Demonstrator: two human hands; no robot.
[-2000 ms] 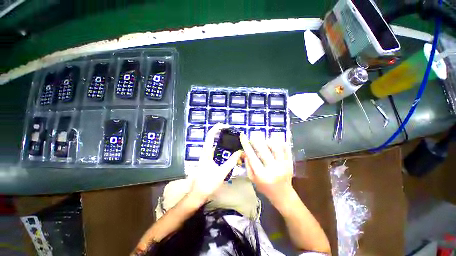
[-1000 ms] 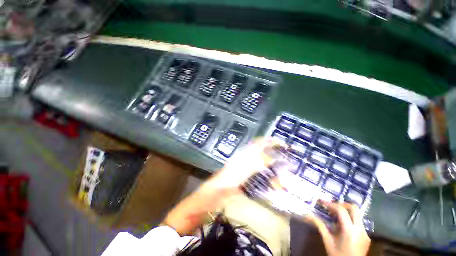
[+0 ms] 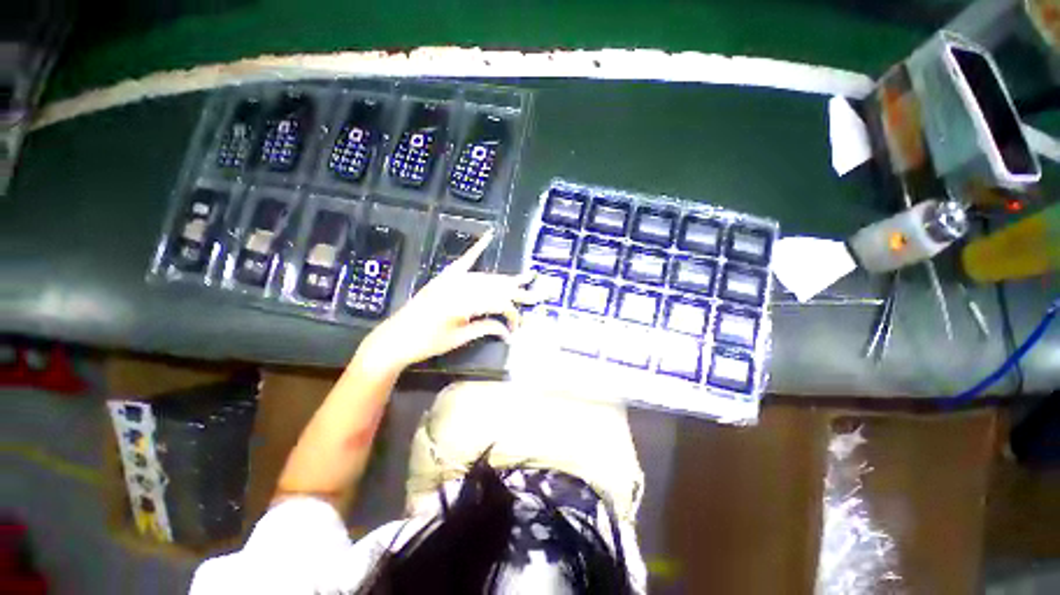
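Note:
My left hand [image 3: 456, 312] reaches over the gap between the phone tray [image 3: 349, 198] and the lens tray [image 3: 761, 337]. Its fingers are apart, one stretched over the lower right pocket, and nothing is seen held in it. A dark phone [image 3: 456, 246] in that pocket is partly hidden by the hand. A keypad phone [image 3: 374, 273] lies beside it, and a back-up phone [image 3: 326, 250] lies left of that one. Lenses [image 3: 657, 223] sit in the lens tray's pockets, and glare washes out its lower left part. My right hand is not in view.
White paper [image 3: 814, 265], a dispenser bottle [image 3: 912, 236] and tweezers [image 3: 886, 316] lie right of the lens tray. A grey-white device [image 3: 982, 110] and a yellow bottle [image 3: 1017, 250] stand farther right. Open boxes are below the bench, one with crumpled film [image 3: 854, 511].
The phone from my hands is gone from them, and a back-up phone now lies in the formerly empty tray pocket. My left hand has moved towards the phone tray. My right hand has left the view.

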